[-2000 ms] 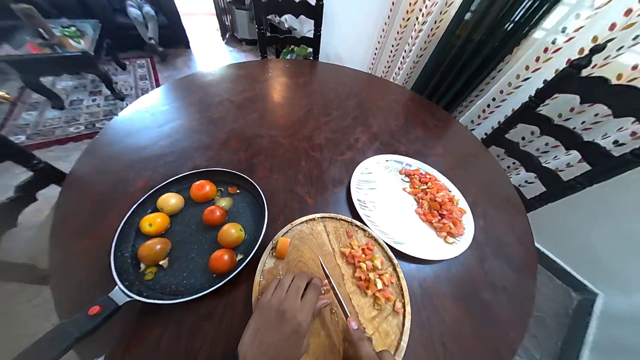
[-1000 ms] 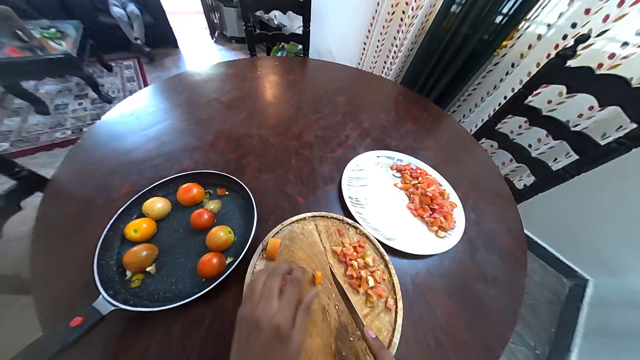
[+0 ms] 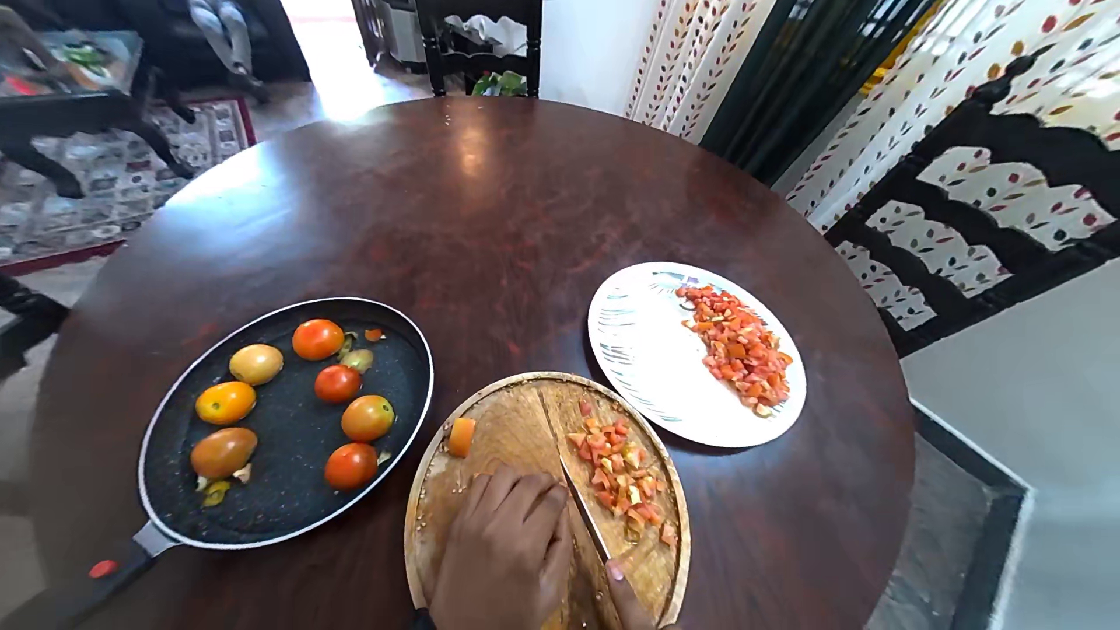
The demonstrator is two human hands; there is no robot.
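Observation:
A kitchen knife (image 3: 584, 512) lies at a slant over a round wooden cutting board (image 3: 503, 398), its handle in my right hand (image 3: 628, 597) at the lower edge of the view. Just left of the blade, my left hand (image 3: 507, 547) is bent over the board with fingers together; whatever is under them is hidden. Near the board's upper left rim rests an orange tomato piece (image 3: 461, 437). Chopped tomato (image 3: 623, 472) is heaped right of the knife. More chopped tomato (image 3: 739, 346) covers the right side of a white oval plate (image 3: 647, 372).
Left of the board, a black frying pan (image 3: 289, 490) holds several whole tomatoes (image 3: 225, 402) and small scraps, its handle toward me. All stand on a round dark wooden table (image 3: 525, 219). Black chairs (image 3: 971, 201) stand around it. A person's legs (image 3: 223, 35) show far back left.
My left hand, lifted and blurred a second ago, is now over the board against the knife. The small orange piece seen near the blade then is no longer visible.

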